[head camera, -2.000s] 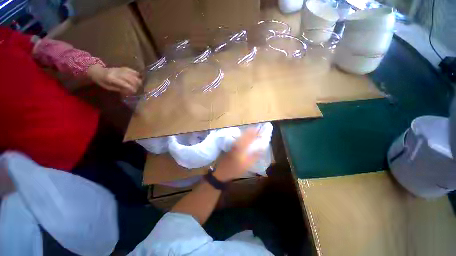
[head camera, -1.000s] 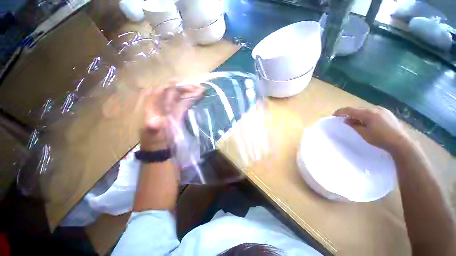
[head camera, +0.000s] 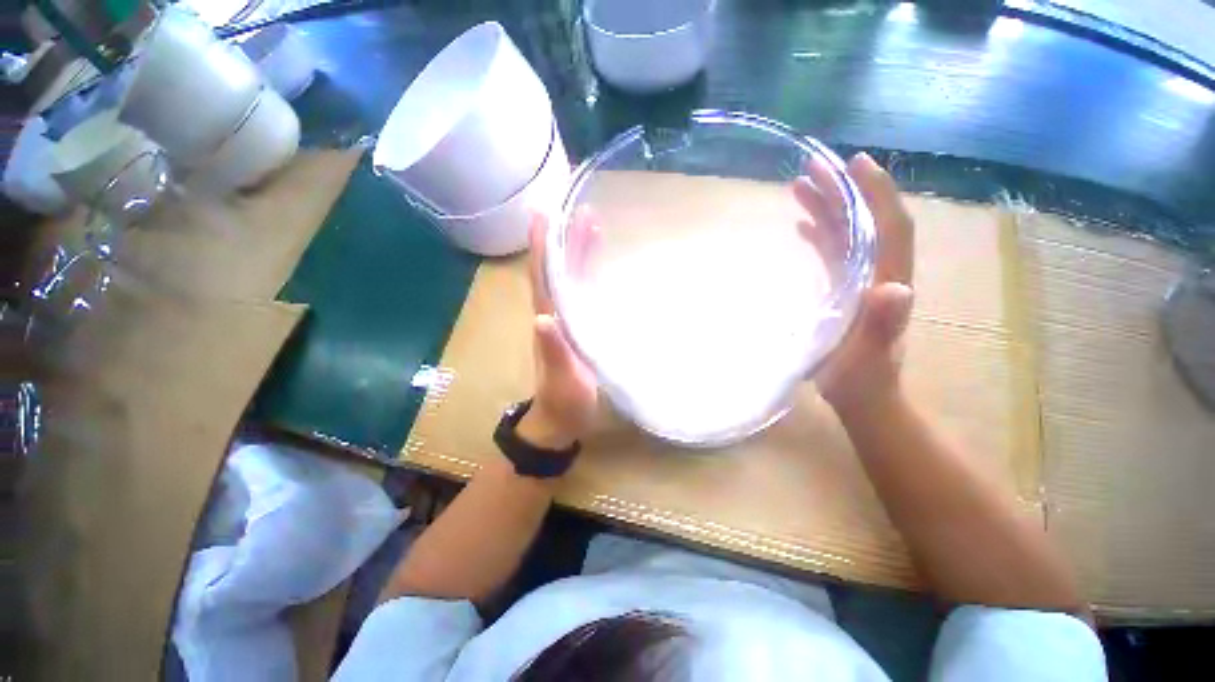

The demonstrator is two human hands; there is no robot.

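Observation:
A clear outer bowl (head camera: 859,247) is held between my two hands over the cardboard sheet (head camera: 746,500). A bright white glare fills its inside, so I cannot tell the outline of the white inner bowl (head camera: 706,320). The clear rim has a small notch at the far side. My left hand (head camera: 562,360) grips the bowl's left side, with a dark band on the wrist. My right hand (head camera: 873,300) grips its right side, fingers spread behind the clear wall. Stacked white bowls (head camera: 480,147) lean just left of the bowl.
A single white bowl (head camera: 650,47) sits on the green belt (head camera: 853,80). At the left, more stacked white bowls (head camera: 213,113) and clear bowls (head camera: 80,287) stand on brown cardboard (head camera: 120,440). White bags (head camera: 273,546) bulge below it. A clear rim (head camera: 1193,333) shows at the right edge.
The view has turned right. My left hand has brought the clear bowl from the left to the work spot. My right hand has moved from the white bowl's rim to the clear bowl's side.

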